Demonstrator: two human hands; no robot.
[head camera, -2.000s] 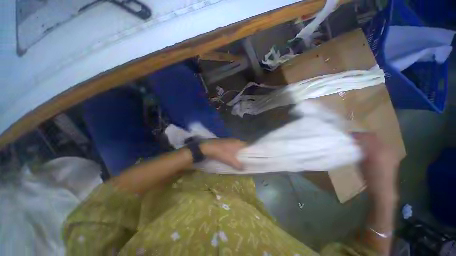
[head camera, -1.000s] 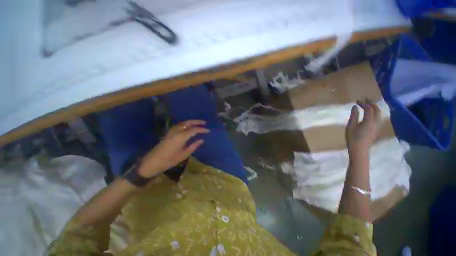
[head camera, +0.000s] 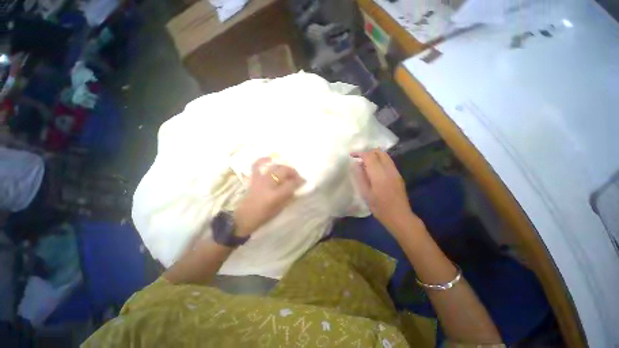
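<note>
A large bunched heap of cream garment pieces (head camera: 203, 143) lies in front of me, to the left of the table, reaching down to my lap. My left hand (head camera: 275, 185), with a ring and a dark watch, is on the middle of the heap with its fingers curled into the fabric. My right hand (head camera: 374, 175), with a bangle at the wrist, pinches fabric at the heap's right side between thumb and fingers. The fabric under both hands is overexposed, so its layers are hard to tell apart.
The white table (head camera: 516, 115) with its wooden edge (head camera: 475, 153) curves down the right side. A brown carton (head camera: 224, 34) stands behind the heap. At the far left are blurred coloured piles and a white cloth (head camera: 19, 178). Blue cloth shows under the table.
The view has swung left, from the strips on the carton to the cream heap. Both hands were empty and apart a second ago; now they hold the heap's fabric.
</note>
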